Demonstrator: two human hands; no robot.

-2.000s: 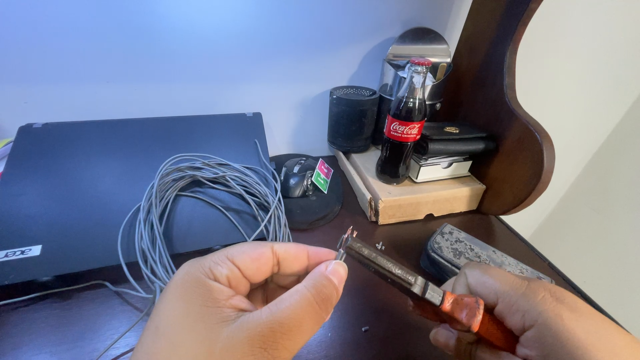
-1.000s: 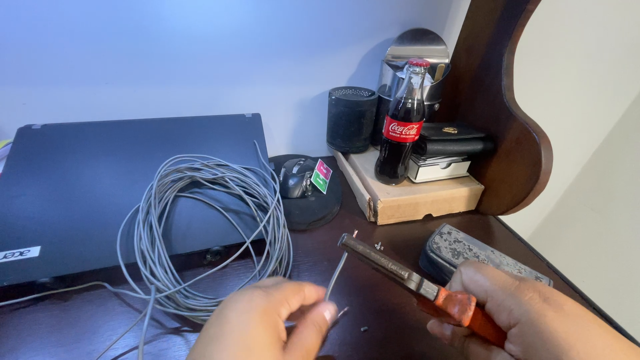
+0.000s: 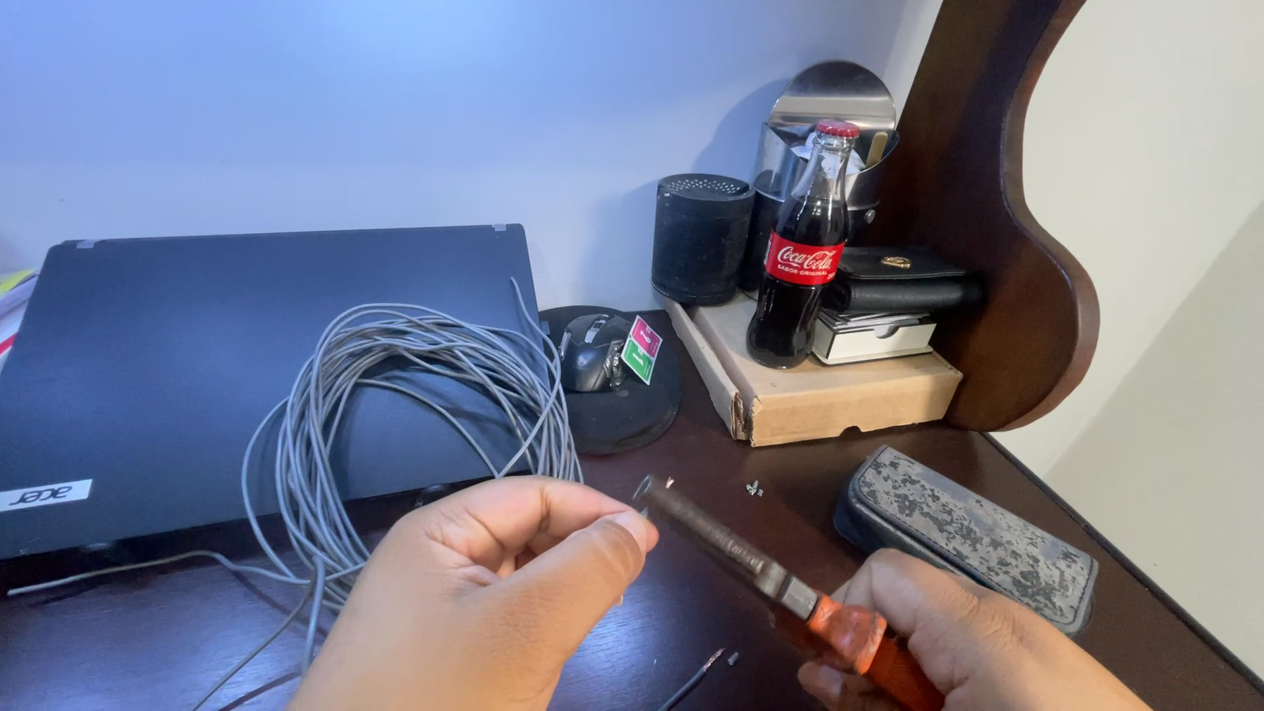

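My right hand (image 3: 948,632) grips a metal hand tool with orange handles (image 3: 770,578), perhaps pliers or a wire stripper; its jaw tip points up and left. Thumb and forefinger of my left hand (image 3: 504,583) are pinched beside that tip, and the wire between them is mostly hidden by the fingers. A little bare copper (image 3: 671,483) shows just past the jaws. Below, a grey wire end with stripped copper strands (image 3: 694,679) lies on the desk. Behind my left hand, a coil of grey cable (image 3: 316,434) rests partly on a closed Acer laptop (image 3: 178,336).
A mouse (image 3: 591,353) sits on a round black pad (image 3: 632,425). A glass cola bottle (image 3: 805,257) stands on a cardboard box (image 3: 849,400) by a black cylinder (image 3: 702,237). At the right lies a speckled case (image 3: 978,523). Small scraps (image 3: 754,489) lie on the dark desk (image 3: 681,592).
The thin grey wire that showed between my left fingers and the jaws a second ago is now mostly hidden. My left hand has moved up, close to the tool's tip.
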